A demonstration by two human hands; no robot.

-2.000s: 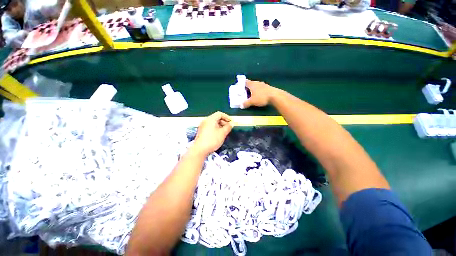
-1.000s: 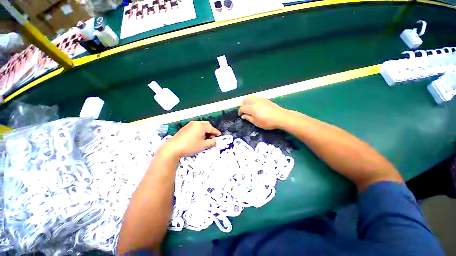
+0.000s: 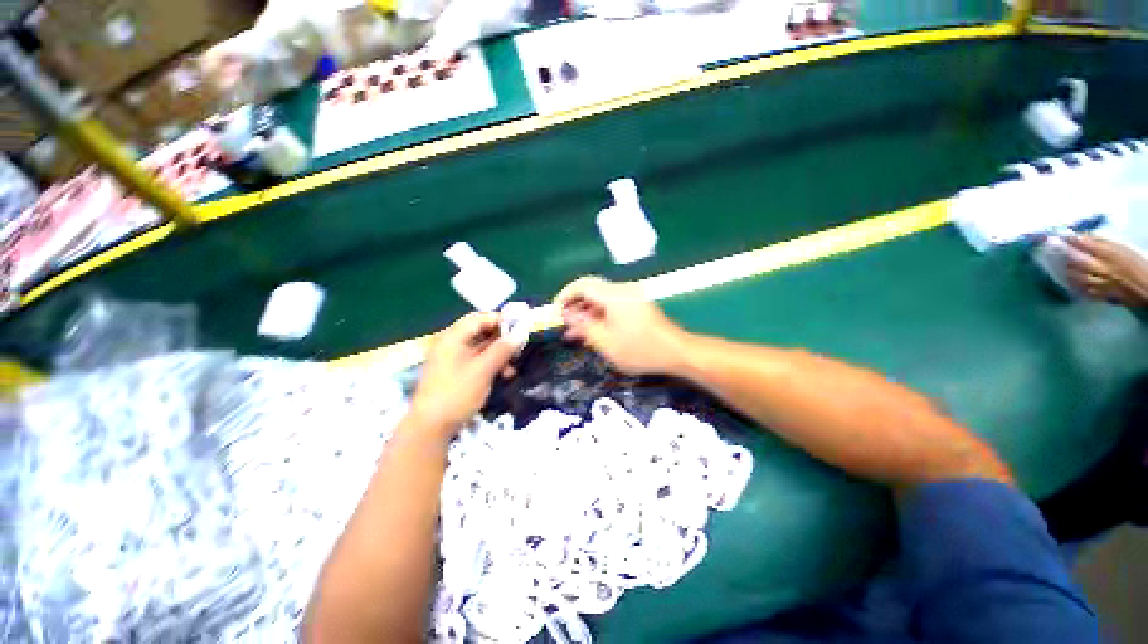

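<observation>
My left hand (image 3: pixel 461 367) pinches a white loop (image 3: pixel 515 323) upright between thumb and fingers. My right hand (image 3: pixel 617 325) is just right of it, fingertips bent together; blur hides whether it holds a small part. Small black parts (image 3: pixel 567 384) lie loose below both hands, partly covered by them. A heap of white loops (image 3: pixel 579 503) lies nearer me. White units stand on the belt beyond the line: one at left (image 3: pixel 291 310), one just behind my left hand (image 3: pixel 481 278), one farther right (image 3: pixel 626 227).
A large clear bag (image 3: pixel 113 491) over white loops fills the lower left. A crumpled clear bag (image 3: pixel 132 330) lies behind it. Rows of white units (image 3: pixel 1057 201) are at right, with another person's hand (image 3: pixel 1108 268) on them. A yellow post (image 3: pixel 126 170) stands upper left.
My left hand has risen from the loop heap with a white loop. My right hand has moved left beside it, off the black parts. Another person's hand has appeared at right.
</observation>
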